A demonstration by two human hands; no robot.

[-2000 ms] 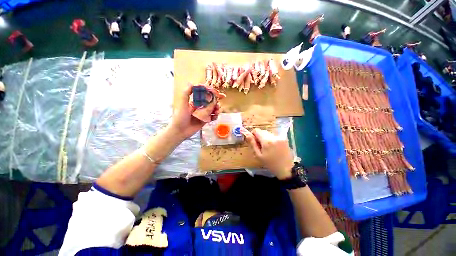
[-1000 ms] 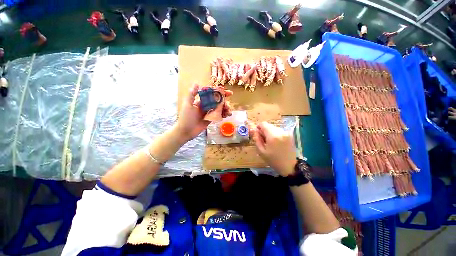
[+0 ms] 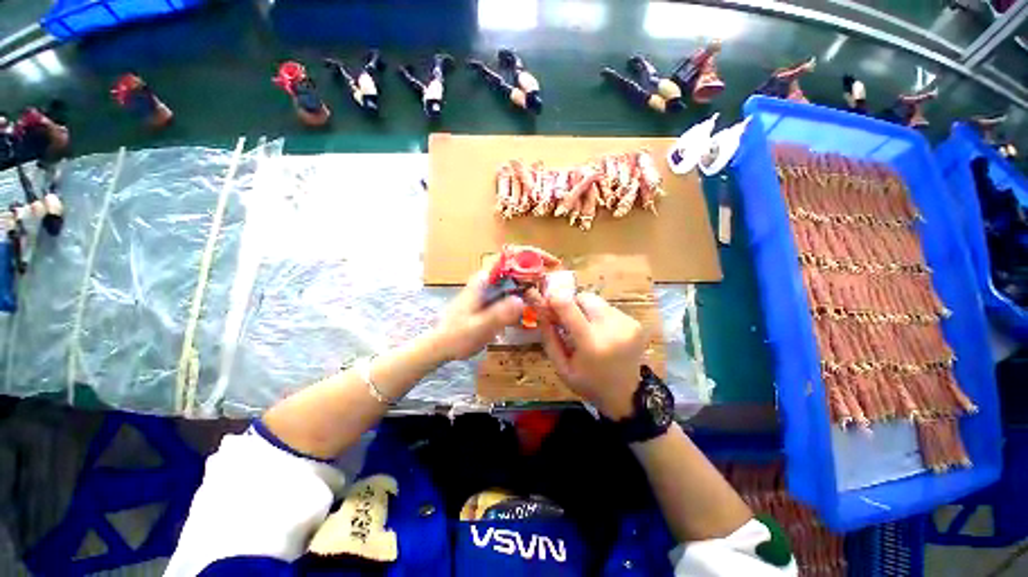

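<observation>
A figure body [image 3: 524,266] with a red, ring-like top and a dark part is held over the work board in front of me. My left hand [image 3: 485,316] grips it from the left. My right hand [image 3: 588,338] is at its right side with the fingers bunched together. A thin tool in those fingers is too small to make out. The orange pot [image 3: 530,319] shows partly between my hands. The blue pot is hidden. The stained work board [image 3: 530,378] lies under my hands.
A row of limb parts [image 3: 581,189] lies on the cardboard sheet [image 3: 462,248]. White bottles [image 3: 706,147] stand beside the large blue crate [image 3: 806,451] of limb parts at right. Plastic sheeting [image 3: 135,293] covers the left. Figure pieces [image 3: 513,85] lie on the green belt.
The figure body has been turned so its red top shows. My right hand has moved left from beside the blue pot to the body. The belt pieces have shifted right in view.
</observation>
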